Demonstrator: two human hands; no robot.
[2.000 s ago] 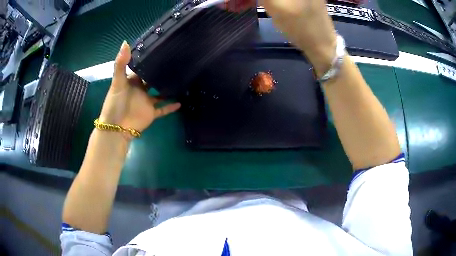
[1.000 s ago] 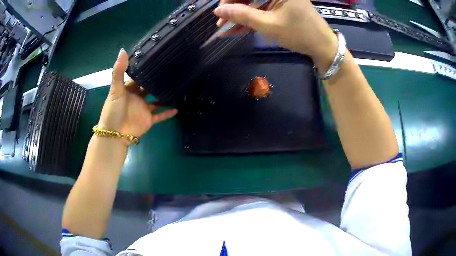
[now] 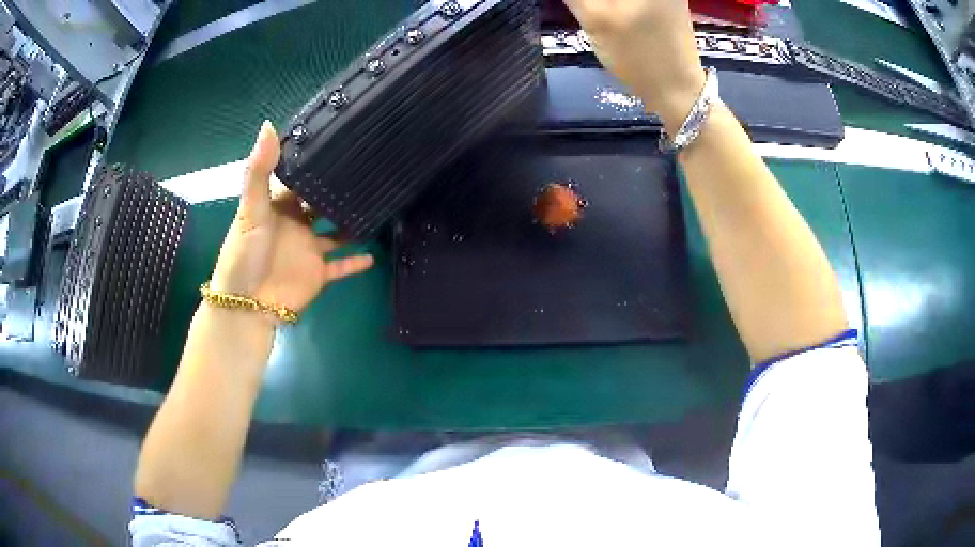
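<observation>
My left hand (image 3: 280,240) grips the lower left end of a stack of dark fixture bars (image 3: 417,123), held tilted over the left part of the black tray. Round studs run along its upper edge, and its top end is cut off by the picture's edge. My right hand (image 3: 641,37) is at the top edge, partly cut off. Its fingertips are out of the picture, so I cannot tell what it holds. The black tray (image 3: 545,283) lies on the green bench with an orange-red clump of small parts (image 3: 558,206) and scattered specks.
A second stack of ridged bars (image 3: 120,276) stands at the left on the bench (image 3: 470,390). Behind the tray lie a black cover block (image 3: 780,110) and a perforated linear track (image 3: 738,47). A red object (image 3: 738,13) is at the top. Machine frames stand at both upper corners.
My right hand moved from over the stack, where it held a thin pointed tool one second ago, up to the top edge. The held stack stays tilted in my left hand. The whole view shifted slightly.
</observation>
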